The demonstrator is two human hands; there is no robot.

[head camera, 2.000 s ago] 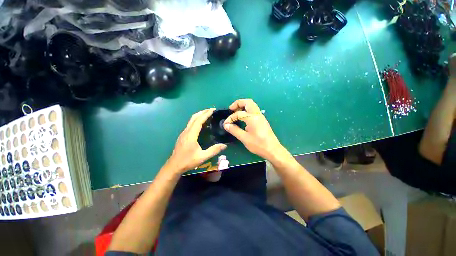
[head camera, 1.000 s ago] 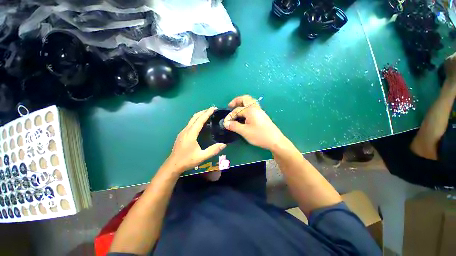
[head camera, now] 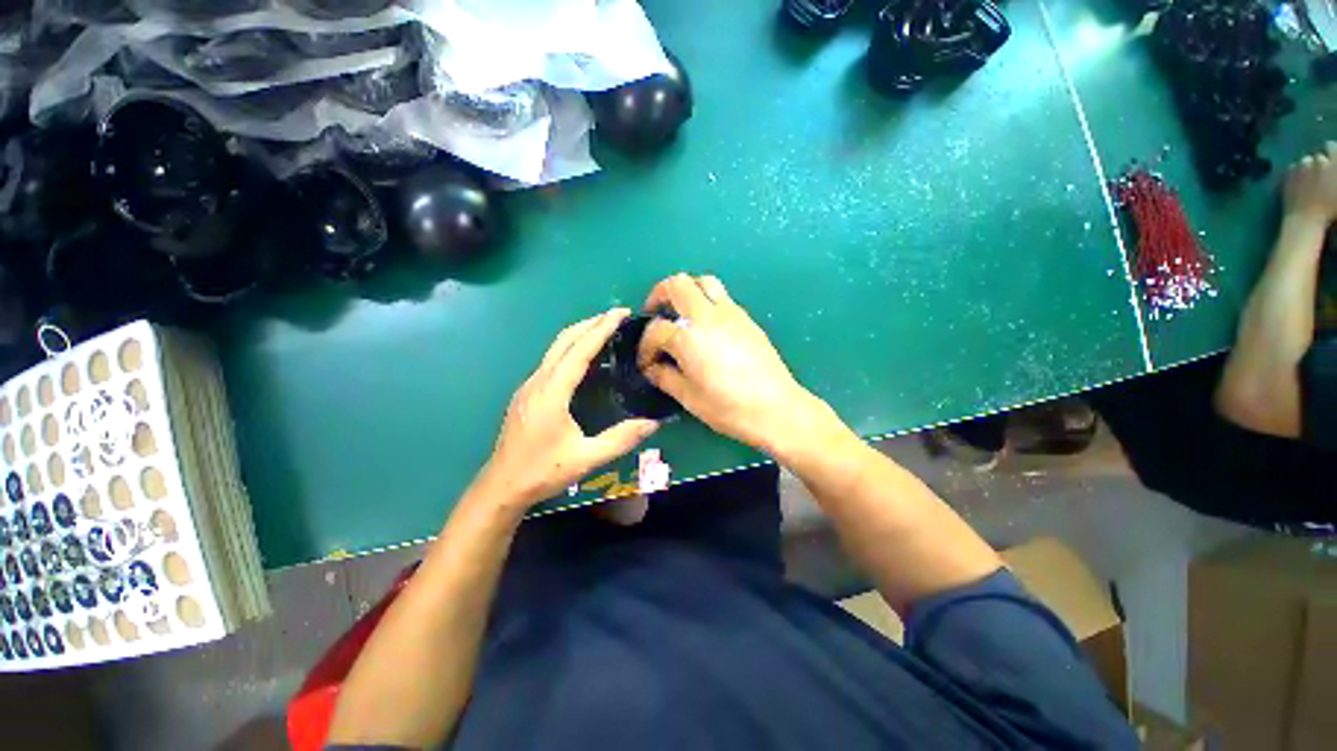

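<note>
My left hand (head camera: 554, 414) is around the left side of a black housing (head camera: 604, 396) on the green bench, fingers on its far rim and thumb on its near side. My right hand (head camera: 716, 358) reaches into the open top of the housing, with its fingertips inside. Its fingers hide what they touch, and I cannot see a disc or wire in them.
A white tray stack (head camera: 220, 484) with dark discs stands at the left edge. Black housings (head camera: 161, 165) and plastic film (head camera: 528, 74) fill the far left. Red wires (head camera: 1164, 242) and black parts (head camera: 938, 41) lie at the right. Another person's arm (head camera: 1273, 316) is far right.
My right fingers have moved deeper into the housing. The pale wire seen by them a second ago no longer shows. The other person's hand has shifted.
</note>
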